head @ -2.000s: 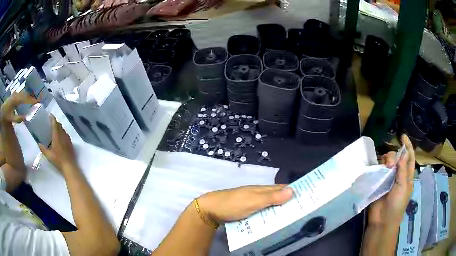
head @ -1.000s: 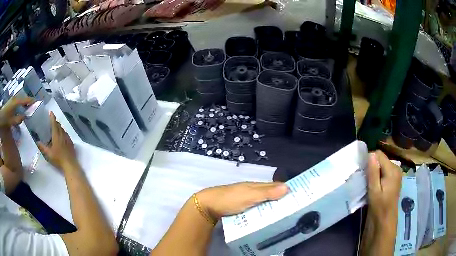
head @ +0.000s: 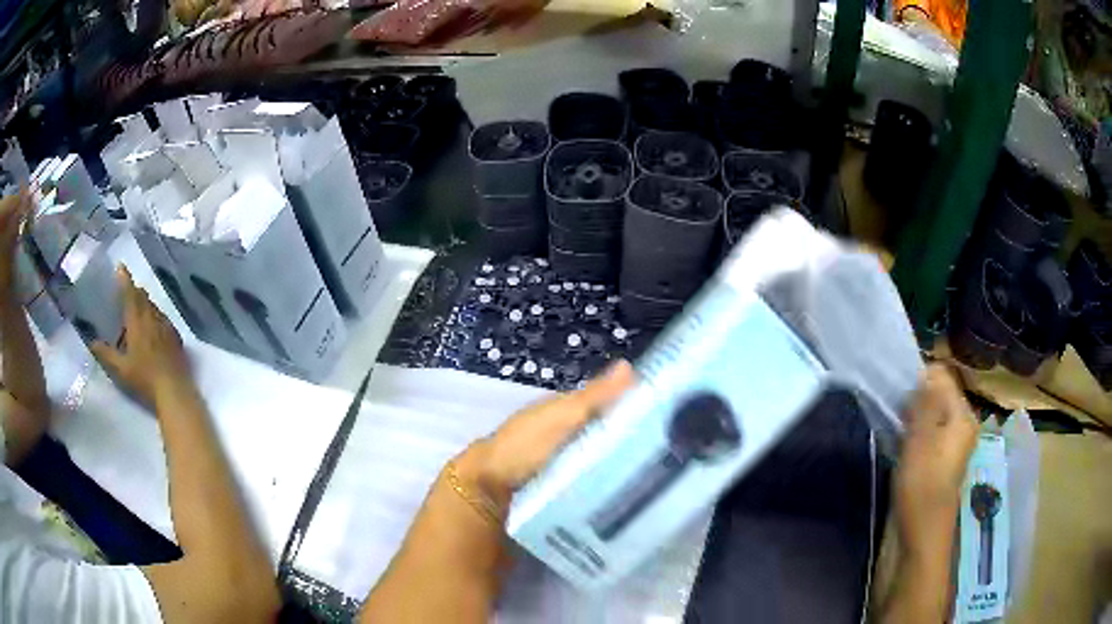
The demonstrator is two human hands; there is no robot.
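Observation:
A pale blue and white retail box with a dark fan picture is tilted up to the right, its upper end open. My left hand grips its left side, thumb near the printed edge. A blurred whitish-grey pouch shows at the open end. My right hand has its fingers closed on the lower right end of the pouch. How much of the pouch is inside the box is hidden.
Stacked dark moulded cups and small round parts lie behind the white sheet. Open boxes stand left, beside another worker's hand. A box and green post are right.
The held box has turned more upright, its open end higher. The pouch now shows between it and my right hand. One of the boxes at lower right no longer shows.

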